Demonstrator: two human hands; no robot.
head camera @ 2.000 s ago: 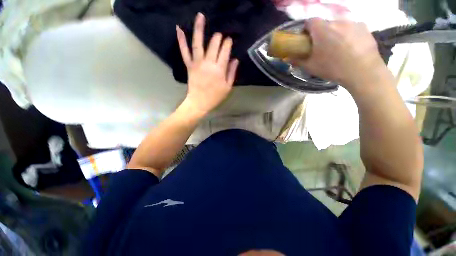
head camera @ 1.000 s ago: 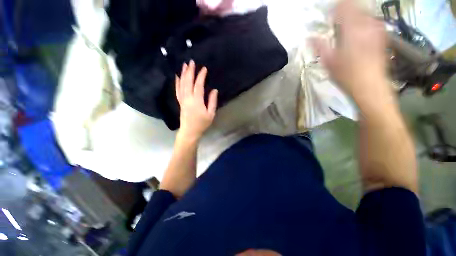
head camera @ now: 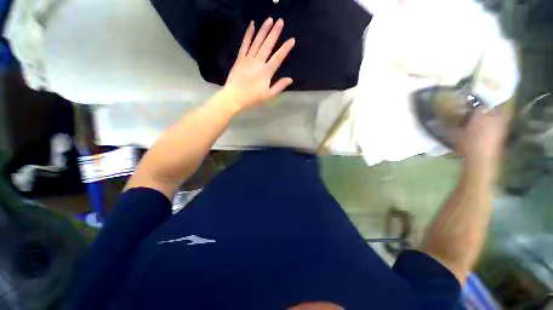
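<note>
The black garment (head camera: 327, 42) lies on the off-white padded pressing table (head camera: 121, 48) at the top middle. My left hand (head camera: 258, 69) rests flat on the garment's near part with fingers spread, holding nothing. My right hand (head camera: 482, 133) is at the right, blurred, closed around the handle of the steam iron (head camera: 435, 115). The iron is blurred too and sits over the loose white cloth (head camera: 394, 91), to the right of the garment and apart from it.
The long rounded padded end of the table reaches to the left. Below it at the left are dark shapes and a white-and-blue labelled item (head camera: 108, 164). Green floor (head camera: 370, 187) shows below the white cloth, with a dark metal part (head camera: 397, 227) on it.
The iron, apart from my right hand a second ago, is in it again, over the white cloth. The view has turned and the garment shows higher up. My left hand stays on the garment.
</note>
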